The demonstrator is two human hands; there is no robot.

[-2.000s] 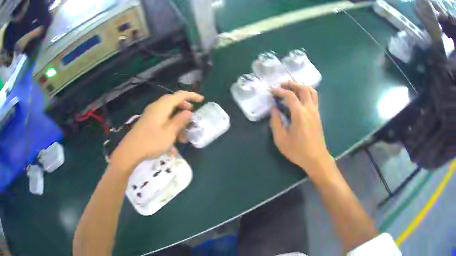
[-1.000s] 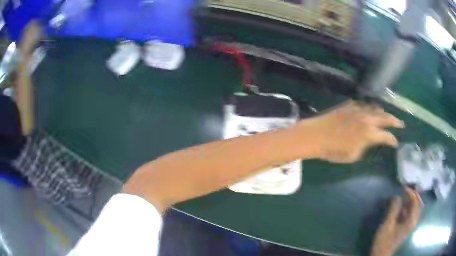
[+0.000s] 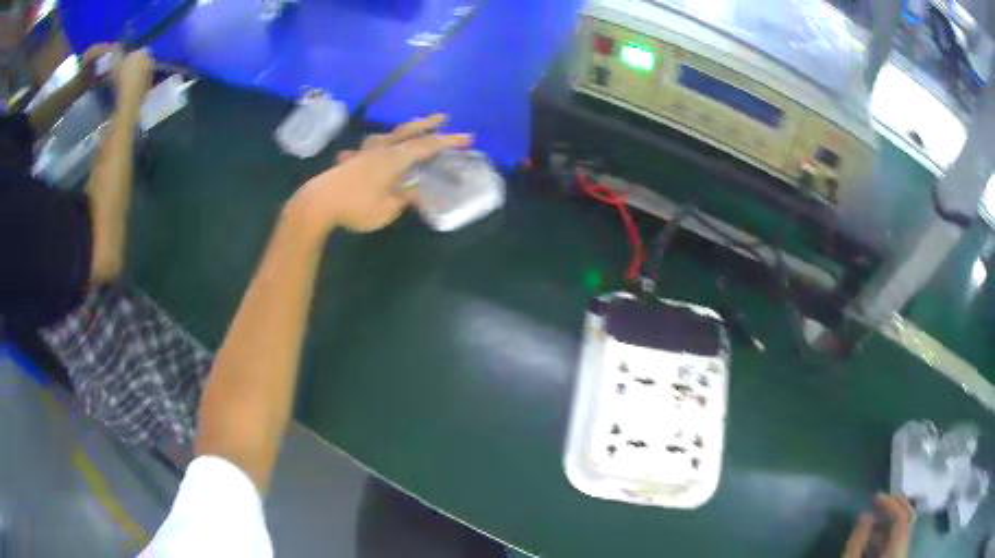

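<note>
A white socket adapter (image 3: 467, 194) lies beside the blue surface, plug side up. My left hand (image 3: 366, 183) is at its left side, with fingers over its upper edge and the thumb at the side, around the plug base. My right hand (image 3: 882, 530) is cut off by the bottom edge at the lower right; only some fingers show, and any hold is hidden. Just above it is a cluster of white adapters (image 3: 927, 471). The white test socket board (image 3: 655, 420) lies right of centre, black strip at its top end.
Another white adapter (image 3: 312, 123) lies by the blue surface (image 3: 306, 49). The beige tester (image 3: 726, 93) shows a green light behind the board. A red wire (image 3: 624, 218) and black cables run there. A metal post (image 3: 938, 234) stands right. A neighbour's arm (image 3: 115, 180) is at left.
The view has turned left since the first frame. My left hand has left the adapter cluster, crossed over the board and reached the adapter by the blue surface. My right hand stays near the cluster.
</note>
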